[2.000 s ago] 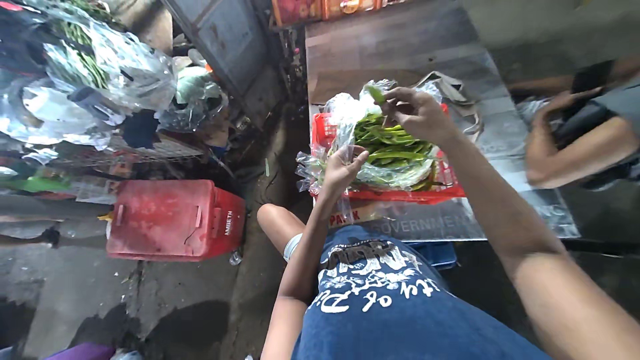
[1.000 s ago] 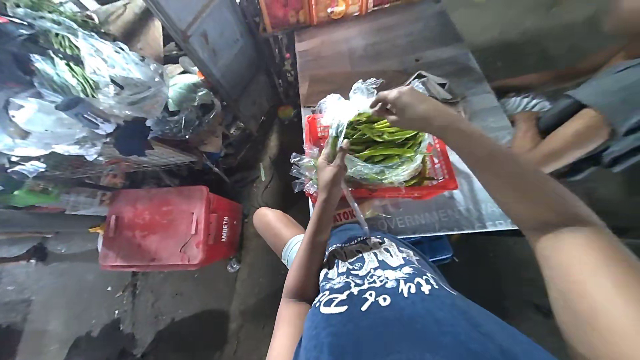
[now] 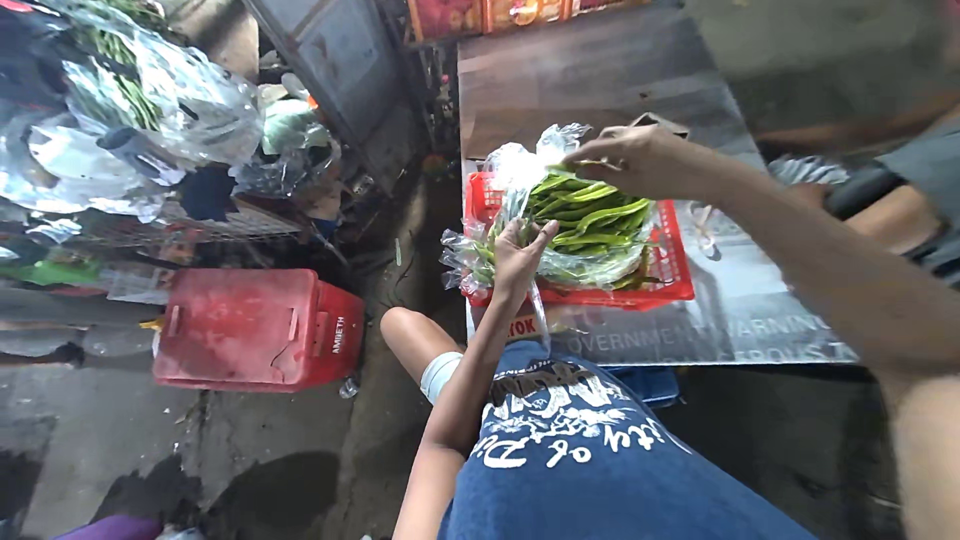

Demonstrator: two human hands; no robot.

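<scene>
A red plastic basket [image 3: 681, 259] sits on the table and holds an open clear plastic bag [image 3: 596, 271] full of long green pepper-like pods [image 3: 592, 214]. My left hand [image 3: 521, 251] is at the basket's left side, thumb and fingers around part of the bag and some green pods. My right hand [image 3: 626, 154] is over the far side of the pods, its fingertips pinching a green pod [image 3: 589, 163] beside the bag's bunched rim. More clear plastic sticks out past the basket's left edge.
The basket stands on a table with a printed sheet top [image 3: 750, 300]. A lidded red plastic box [image 3: 236, 326] is on the floor at left. Bagged vegetables [image 3: 127, 97] lie on a rack at upper left. Another person's arm or leg [image 3: 896, 217] shows at right, beyond the table.
My right hand has moved from above the bag's far rim down closer to the pods. My left hand remains at the basket's left side.
</scene>
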